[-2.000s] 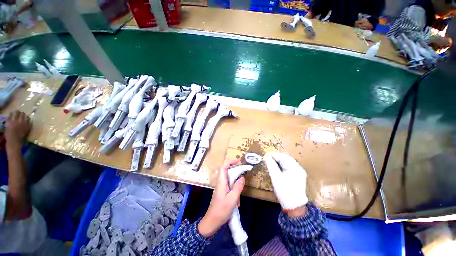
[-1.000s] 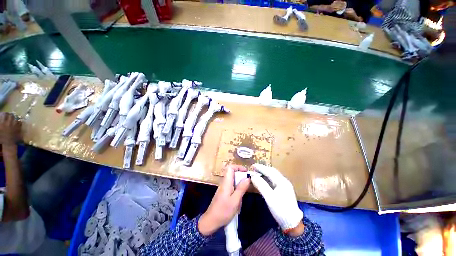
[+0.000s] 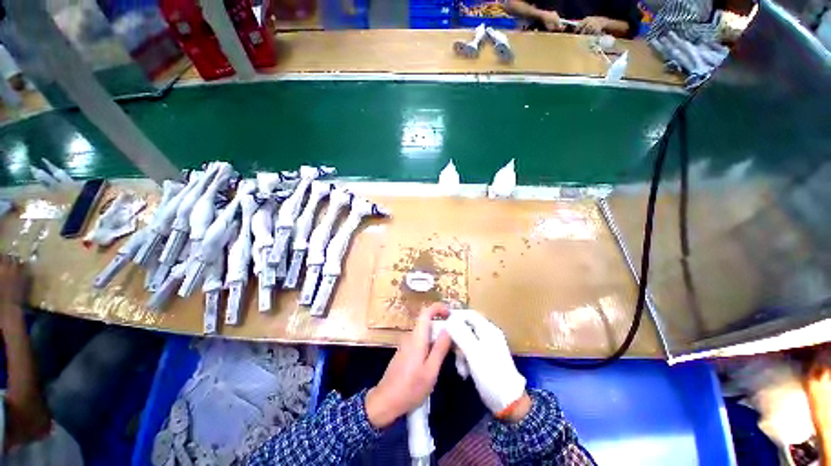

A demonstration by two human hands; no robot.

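Note:
My bare left hand is closed around a long pale grey-white limb-shaped piece, whose narrow end hangs down below the bench edge. My right hand, in a white knit glove, has its fingertips on the top end of the same piece; the fingers hide that end. The thin brown work pad lies just beyond my hands, covered with brown specks. A small white oval ring lies on the pad.
Many limb pieces are piled left. A filled blue bin and another blue bin sit below the bench. A black cable hangs right beside a shiny guard. Two nozzle bottles stand at the belt edge.
My right hand has moved from the oval ring on the pad to the top end of the piece in my left hand. The camera view has also shifted.

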